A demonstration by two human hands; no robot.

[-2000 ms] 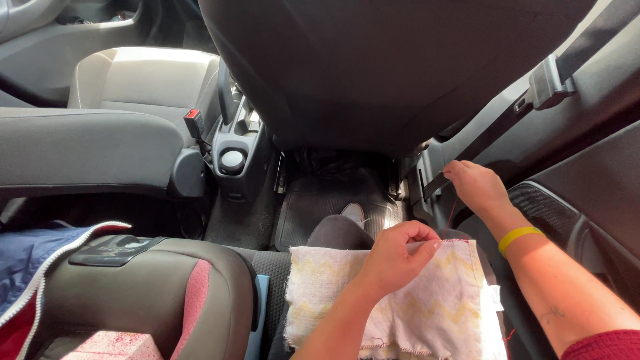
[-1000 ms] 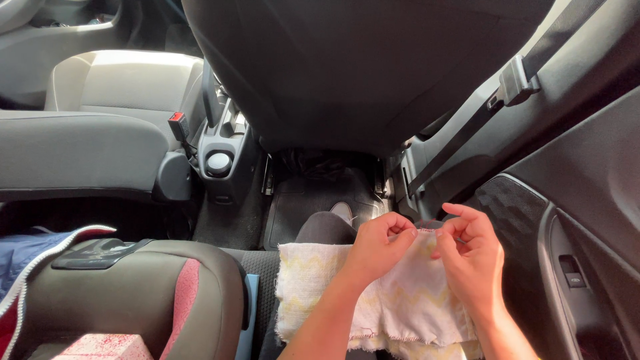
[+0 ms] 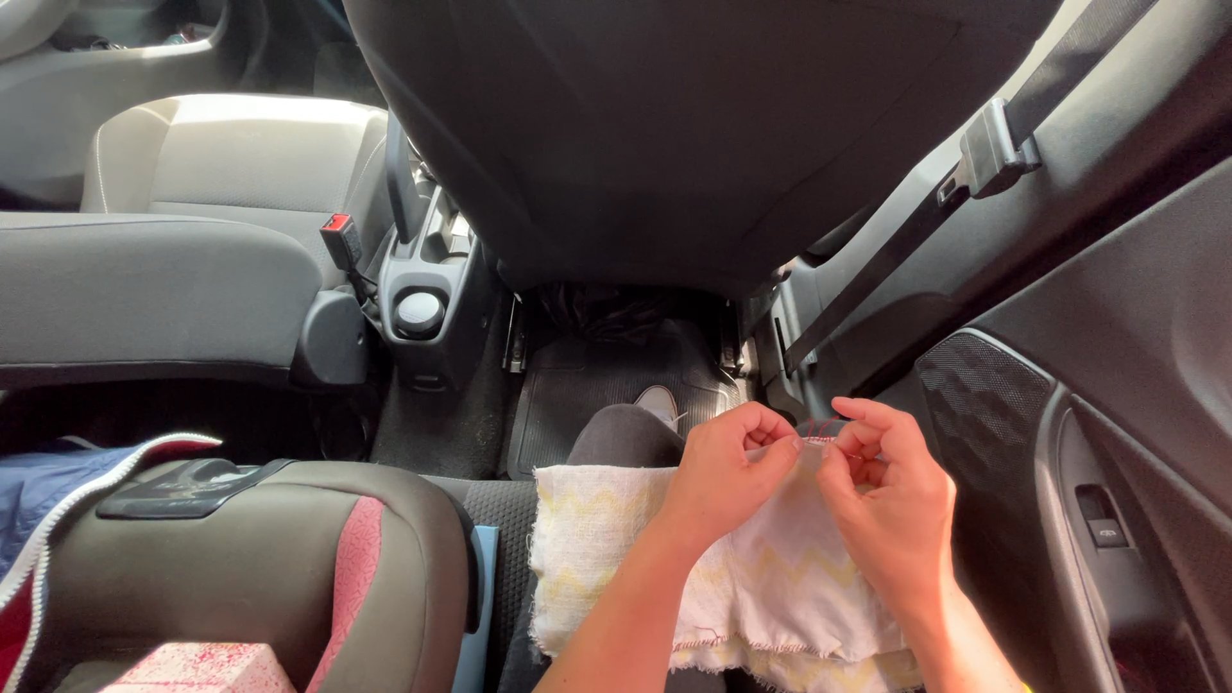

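A white cloth with pale yellow zigzags and frayed edges [image 3: 597, 549] lies over my lap, stitched with dark thread along its lower edge. My left hand [image 3: 736, 472] pinches the cloth's upper edge between thumb and fingers. Close beside it on the right, my right hand [image 3: 881, 481] has thumb and fingertips drawn together at the same edge, index finger raised. Thin red thread [image 3: 818, 428] shows between the two hands. Whether a needle is between the right fingertips cannot be told.
A car seat back [image 3: 674, 144] stands ahead, with a seat belt [image 3: 885, 269] and door panel [image 3: 1136, 385] on the right. At left are a child seat [image 3: 414, 568], a blue jacket with a white zip [image 3: 58, 491] and a red-speckled pale box [image 3: 207, 669]. A rubber mat [image 3: 568, 395] covers the footwell.
Two seconds ago my right hand was out by the seat belt, away from the cloth. It came back to the cloth's upper edge beside my left hand and stays there.
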